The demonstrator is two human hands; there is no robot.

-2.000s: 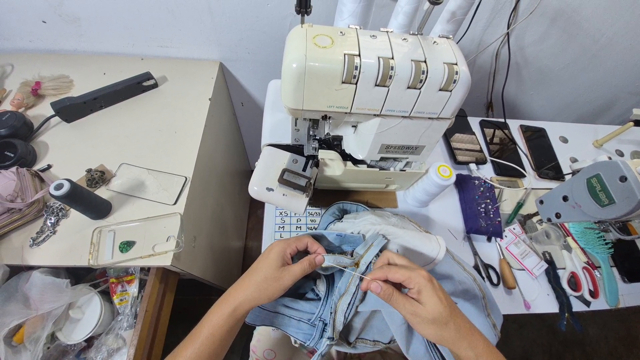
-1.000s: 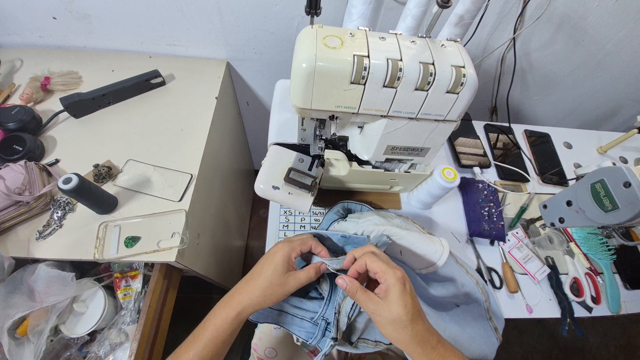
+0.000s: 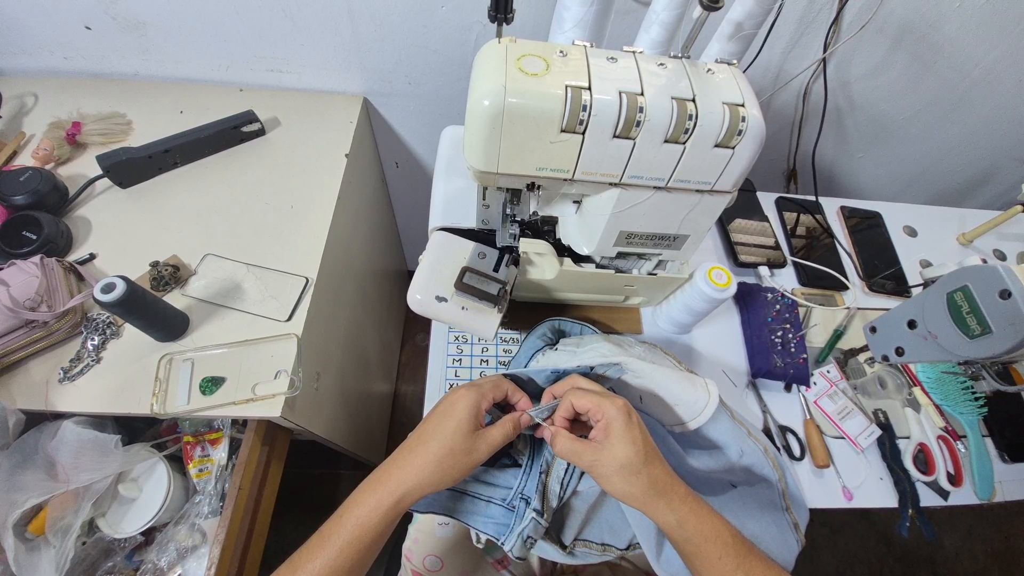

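Light blue denim jeans, partly inside out with a white pocket lining, lie bunched over my lap and the table's front edge. My left hand pinches a denim edge between thumb and fingers. Close beside it, my right hand pinches the same edge, with a thin pale strand at the fingertips; whether it is thread or a needle cannot be told. A metal zipper shows below the hands. Behind the jeans stands a white overlock machine, its front cover swung out.
Right of the machine are a white thread cone, a purple pincushion, scissors, an awl, several phones and a grey machine head. On the left cabinet lie a black thread cone and a clear phone case.
My hands have come closer together at the denim edge. Two seconds ago they were further apart, with a pale strand stretched between them.
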